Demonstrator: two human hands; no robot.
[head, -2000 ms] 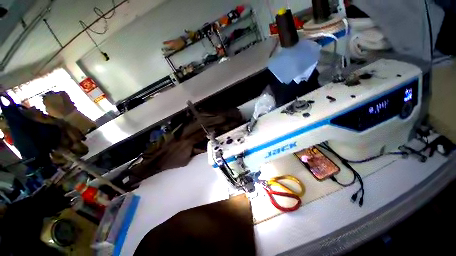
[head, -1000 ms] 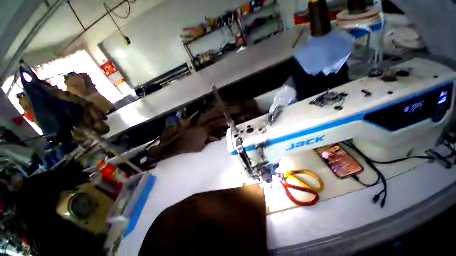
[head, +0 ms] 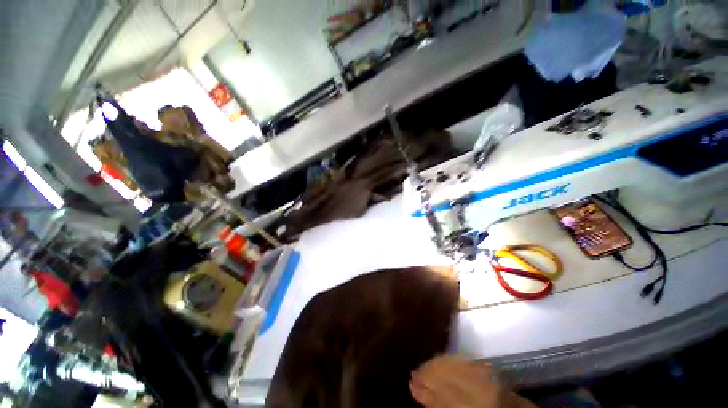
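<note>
The dark brown fabric piece (head: 375, 327) lies on the white machine tabletop and reaches the bottom of the picture. Its upper right corner is at the needle area (head: 461, 245) under the bright lamp. My right hand (head: 459, 382) is blurred and cut off by the bottom edge, at the cloth's lower right side; whether its fingers grip the cloth is unclear. My left hand is not in view. The scissors (head: 525, 271), with red and yellow handles, lie right of the needle area.
The white JACK machine head (head: 551, 179) spans the right. A smartphone (head: 595, 229) with black cables lies under its arm. A blue-edged plastic tray (head: 275, 291) stands left, with an orange-red bottle (head: 237, 243) behind. A brown cloth pile (head: 359, 179) lies behind the machine.
My right hand has come into view at the bottom. The view has turned left, so the machine, cloth and scissors appear further right. The cloth's corner remains at the needle area.
</note>
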